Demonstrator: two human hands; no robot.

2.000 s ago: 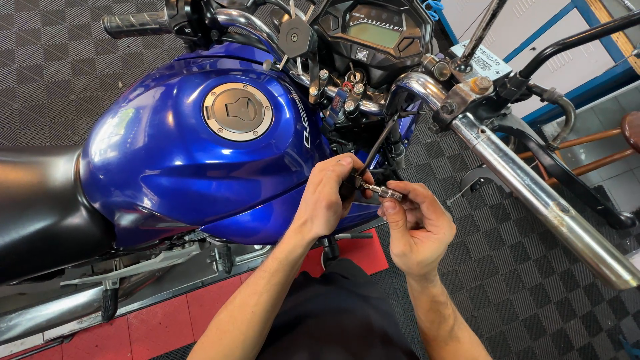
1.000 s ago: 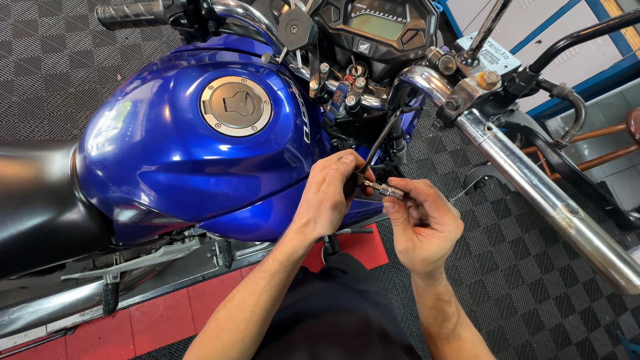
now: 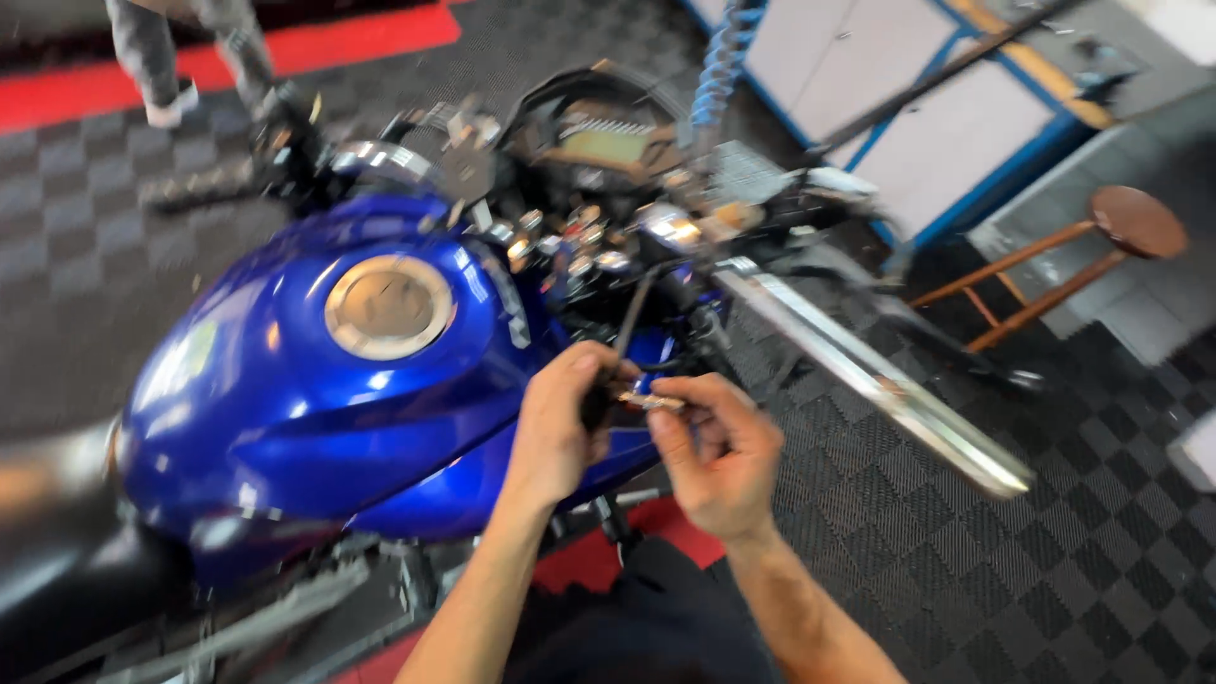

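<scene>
My left hand (image 3: 560,418) is closed around a dark part at the end of a black cable (image 3: 635,318) that comes down from the handlebar area. Between the thumb and fingers of my right hand (image 3: 717,446) is a small metal fitting (image 3: 654,401), its other end at my left fingertips. Motion blur hides its detail. Both hands are just beyond the right side of the motorcycle's blue fuel tank (image 3: 285,380), with its round cap (image 3: 389,306). The bare metal handlebar end (image 3: 874,380) extends to the right of my hands.
The instrument cluster (image 3: 608,142) and handlebar clamps lie ahead, with a rubber grip (image 3: 199,185) at the left. A coiled blue hose (image 3: 717,71) hangs beyond. A wooden stool (image 3: 1135,223) and white cabinets (image 3: 959,133) are at the right. Another person's legs (image 3: 147,57) show at upper left.
The view has tilted up and blurred, bringing the stool and the other person's legs into sight. Both hands remain together at the small fitting.
</scene>
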